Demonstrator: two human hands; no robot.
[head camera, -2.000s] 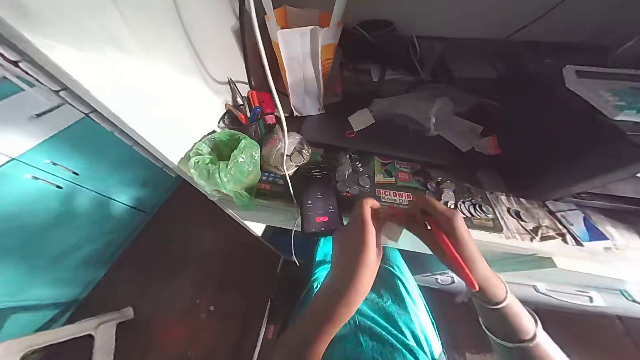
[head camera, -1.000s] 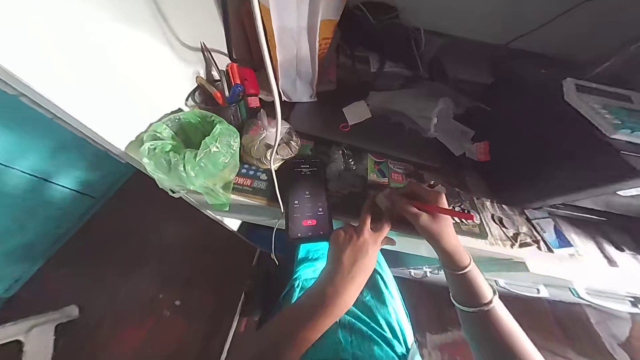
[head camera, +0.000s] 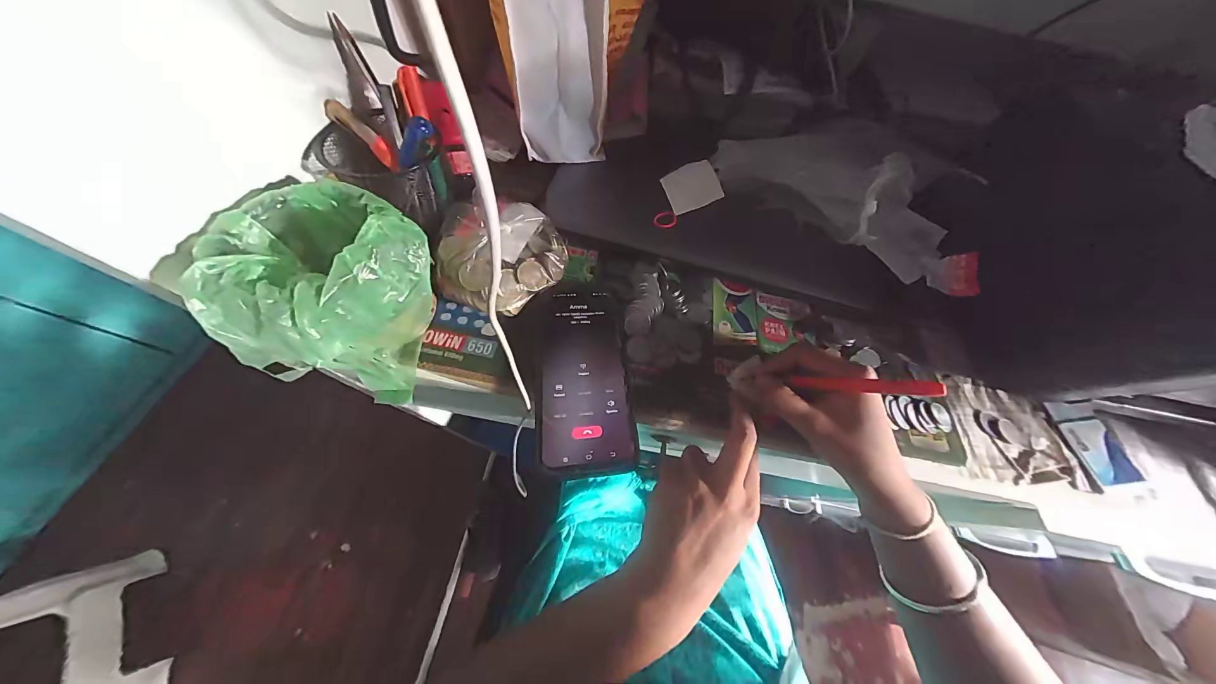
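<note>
My right hand (head camera: 826, 408) holds a red pen (head camera: 869, 387) that lies across its fingers and points right. Its fingertips pinch something small and pale. Below and left of it, my left hand (head camera: 703, 508) reaches up, its index finger close to the right fingertips; whether it grips anything is hidden. A smartphone (head camera: 587, 380) with a call screen lies at the desk edge, left of both hands. Between phone and right hand are piled coins (head camera: 660, 318). Coins also fill a clear plastic bag (head camera: 503, 255) above the phone. More coins (head camera: 920, 414) stand in rows right of my right hand.
A green plastic bag (head camera: 309, 275) sits at the desk's left end, before a mesh pen holder (head camera: 366, 157) with scissors and pens. A white cable (head camera: 480, 171) hangs across the view. Behind are a paper bag (head camera: 560, 76), crumpled clear plastic (head camera: 836, 185) and a paper tag (head camera: 692, 186). Drawer handles (head camera: 1007, 541) lie below.
The red pen slanted down over my right wrist two seconds ago; now it lies nearly level across the hand. The view has moved closer to the desk.
</note>
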